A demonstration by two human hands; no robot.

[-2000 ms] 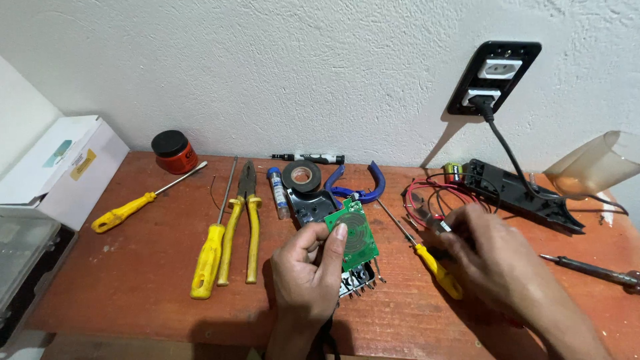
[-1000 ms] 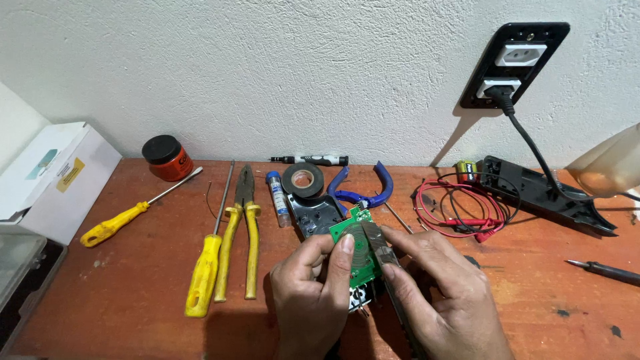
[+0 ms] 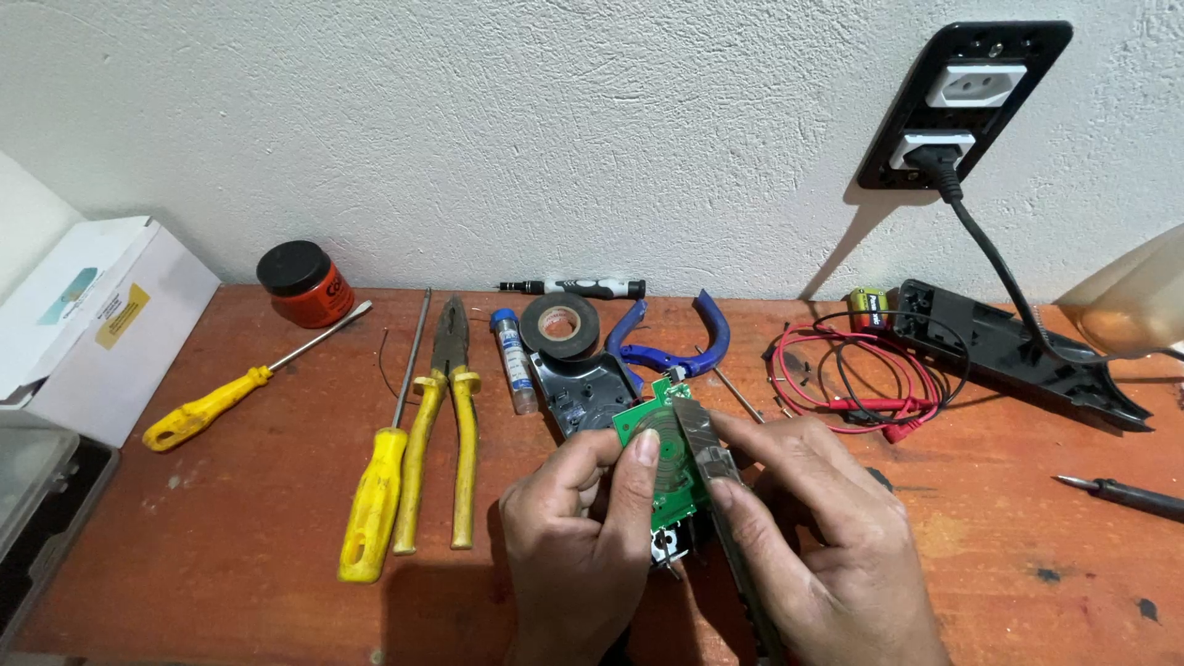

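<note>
My left hand [image 3: 587,541] grips a green printed circuit board [image 3: 668,449], thumb on its round pattern of copper rings. In my right hand [image 3: 823,527] is a snap-off utility knife, its dark blade [image 3: 696,427] lying against the board's right edge. Below the board shows a black and white part with metal pins [image 3: 668,548], mostly hidden by the hands. Just behind the board lie a black plastic housing [image 3: 587,393], a roll of black electrical tape [image 3: 561,326] and blue-handled pliers [image 3: 684,356], partly covered.
Yellow-handled pliers [image 3: 450,416] and two yellow screwdrivers [image 3: 372,504] [image 3: 208,407] lie left, near an orange jar [image 3: 306,285] and white box [image 3: 120,324]. Right are red and black test leads [image 3: 856,402], a 9-volt battery [image 3: 869,310], a black casing [image 3: 1017,356] and a soldering iron [image 3: 1124,495].
My right hand has moved left from beside the test leads to the circuit board, and the knife now shows in it. The board stays in my left hand.
</note>
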